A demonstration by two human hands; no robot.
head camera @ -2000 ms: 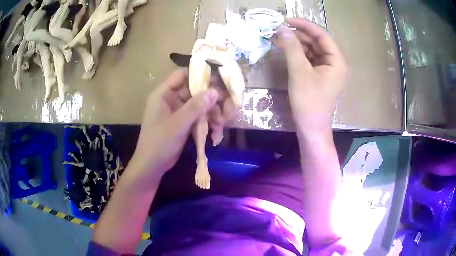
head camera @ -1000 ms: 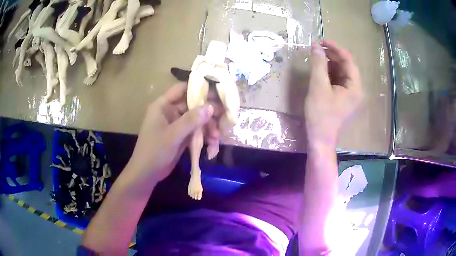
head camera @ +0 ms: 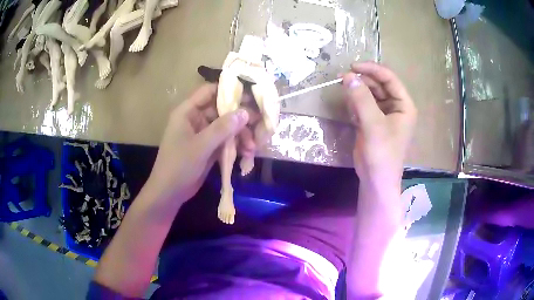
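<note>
A cream leg assembly (head camera: 264, 99) with a pale block at its waist is upright in my left hand (head camera: 202, 137). My left fingers wrap its thighs; one leg hangs below them with its foot down. A small dark hip piece (head camera: 209, 73) sticks out to the left at the hips. My right hand (head camera: 375, 105) pinches a thin white applicator stick (head camera: 316, 88) between thumb and fingertips. The stick's far end is at the outer thigh on the right; I cannot tell if it touches. A crumpled white wipe (head camera: 291, 55) lies on the table behind the figure.
A pile of leg assemblies (head camera: 70, 38) lies at the table's left. A blue crate of loose parts (head camera: 93, 199) stands below left, near a blue stool (head camera: 26, 179). Bright glare covers a white sheet at the lower right, beside another blue stool (head camera: 489, 252). A white wad (head camera: 449, 7) lies at the upper right.
My right hand first drew the stick right, away from the wipe, then brought it down and left, so its end is at the figure's thigh. My left hand keeps its hold.
</note>
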